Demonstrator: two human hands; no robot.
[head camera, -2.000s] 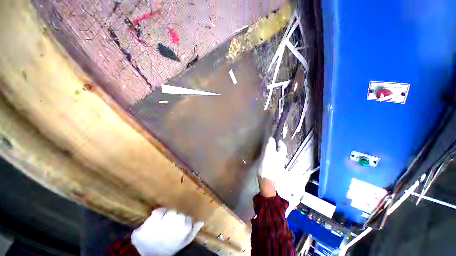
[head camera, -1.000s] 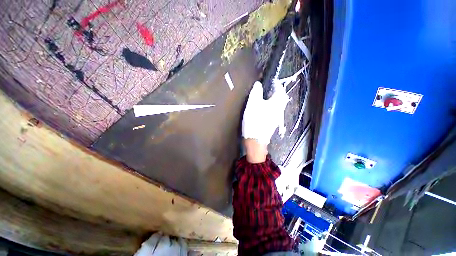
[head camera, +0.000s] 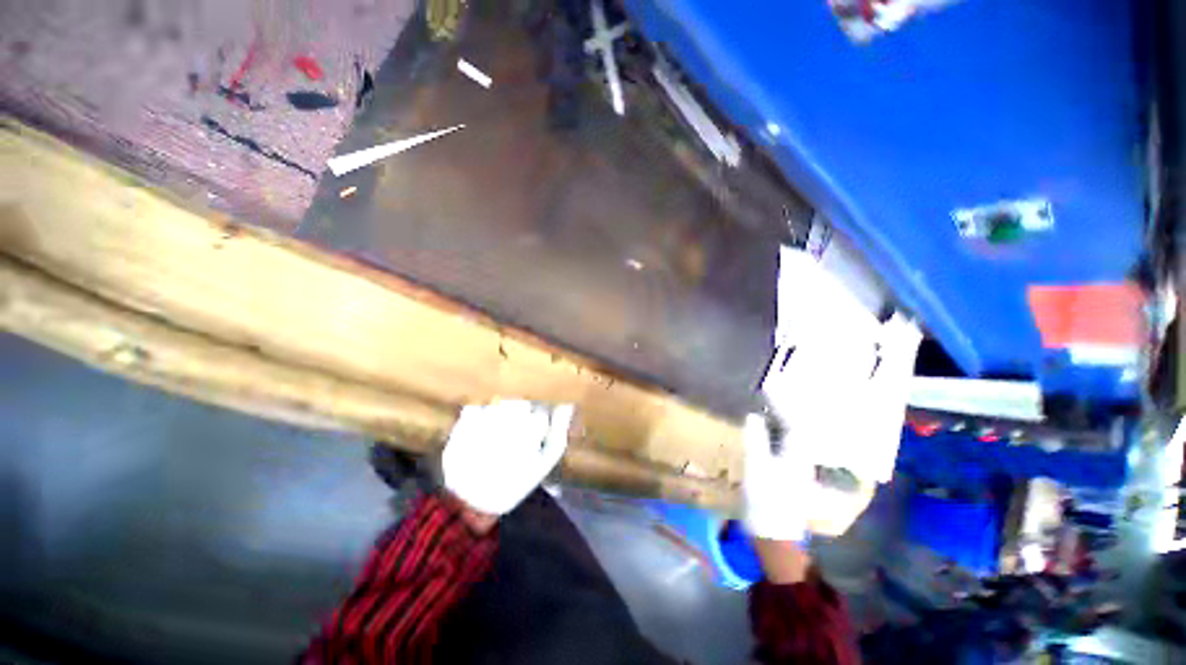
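Note:
My left hand (head camera: 507, 455), in a white glove, rests at the pale wooden table edge (head camera: 390, 338); nothing shows in it. My right hand (head camera: 778, 483), also white-gloved, is at the table's right end, against white sheets (head camera: 832, 331). Glove and sheets blend in the glare, so I cannot tell whether it grips anything. A thin white wedge-shaped offcut (head camera: 390, 150) and a small white strip (head camera: 475, 73) lie on the dark steel plate (head camera: 559, 221). More white strips (head camera: 696, 111) lie along the blue machine.
The pinkish cutting board (head camera: 117, 91), with red and black marks, is at the upper left. The blue machine (head camera: 858, 169) runs along the right side, with a green button (head camera: 1004, 224) and a red-orange notice (head camera: 1082, 316). A round blue tub (head camera: 735, 548) stands beyond the table edge.
The view has swung toward the table's right end. My right hand has left the strips beside the machine and is now at the white sheets. My left hand shows more fully.

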